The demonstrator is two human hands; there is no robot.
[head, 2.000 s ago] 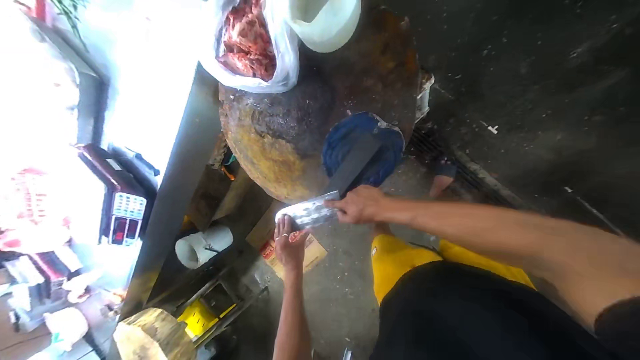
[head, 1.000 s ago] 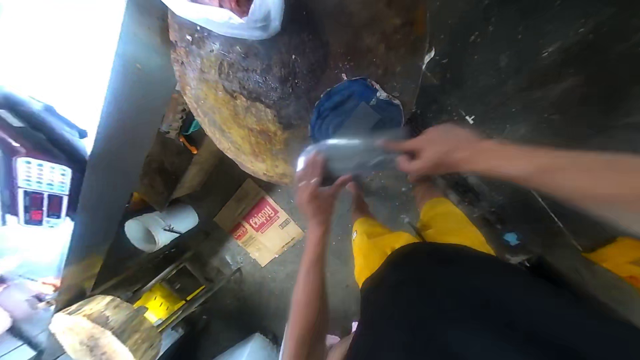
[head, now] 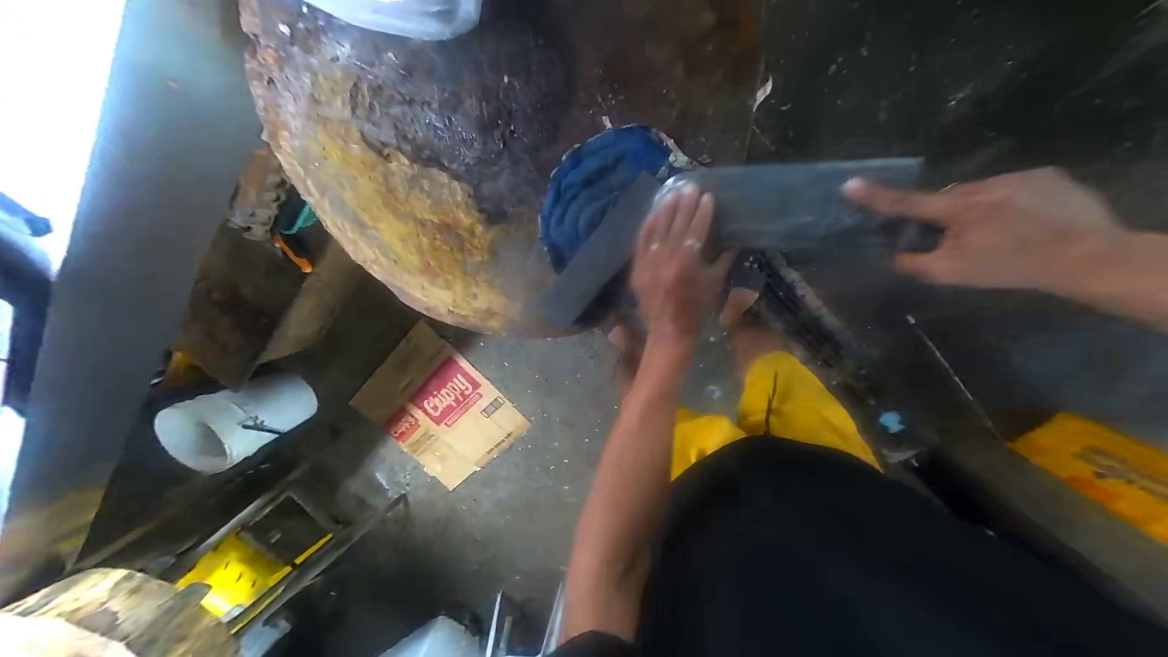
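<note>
A wide grey metal blade, apparently a cleaver (head: 785,205), lies crosswise between my hands. My right hand (head: 1013,224) grips its handle end, with the index finger along the blade; the handle is mostly hidden. The fingers of my left hand (head: 675,255) lie over the blade's other end, the thumb by its lower edge. Under and left of the left hand, a dark flat bar, possibly a sharpening stone (head: 598,251), slants across a bunched blue cloth (head: 593,196). Both are at the edge of a large round worn block (head: 411,210). Motion blurs the blade.
A white plastic bag (head: 411,14) sits on the block at the top. Flattened cardboard (head: 474,424) lies on the floor, with a white cylindrical container (head: 237,420) to its left. A cut log (head: 119,611) and a yellow object (head: 228,570) are at lower left, a yellow sack (head: 1095,465) at right.
The blade, held between both hands, has moved rightward and up relative to the blue cloth, uncovering more of the dark bar. The view has shifted closer over the block's edge.
</note>
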